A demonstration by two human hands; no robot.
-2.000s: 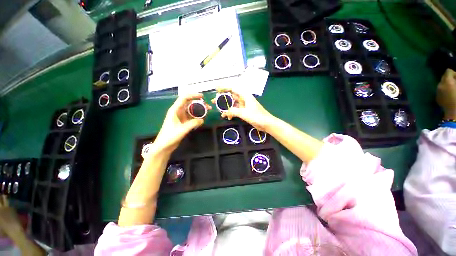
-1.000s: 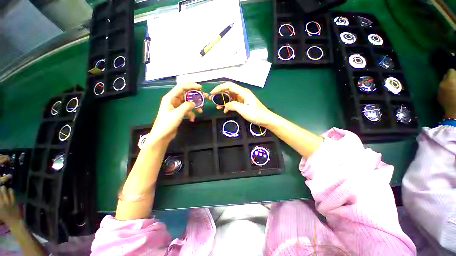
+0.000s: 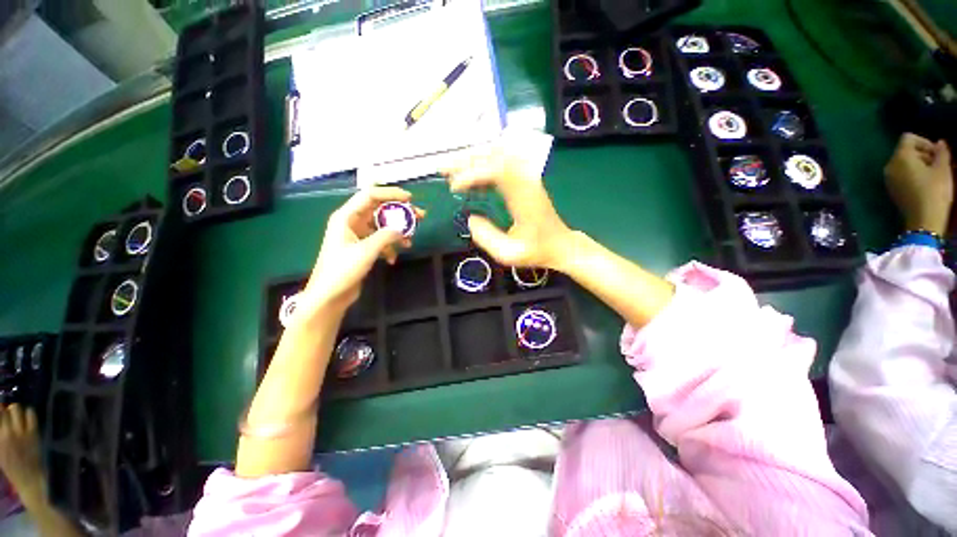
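My left hand (image 3: 357, 243) holds a watch head (image 3: 396, 218) upright between its fingertips, its bright pinkish-white face turned towards me. My right hand (image 3: 519, 215) is beside it, blurred, with fingers and thumb spread around a second, dark watch head (image 3: 465, 218) whose outline is faint. Below both hands lies a black compartment tray (image 3: 420, 380). Its right pockets hold watch heads, one with a purple-blue face (image 3: 536, 328). A dark one (image 3: 354, 357) lies in a lower left pocket. My left forearm covers part of the tray's left end.
A clipboard sheet (image 3: 346, 105) with a yellow and black pen (image 3: 438, 92) lies behind my hands, with a paper slip (image 3: 533, 155). More trays with watch heads stand at left (image 3: 92, 404), upper left (image 3: 218, 110) and right (image 3: 782, 257). Other people's hands show at both sides.
The left watch head's face has gone from dark with a red line to purple, then bright pinkish-white. My right hand's fingers have spread wider. The whole view has shifted slightly.
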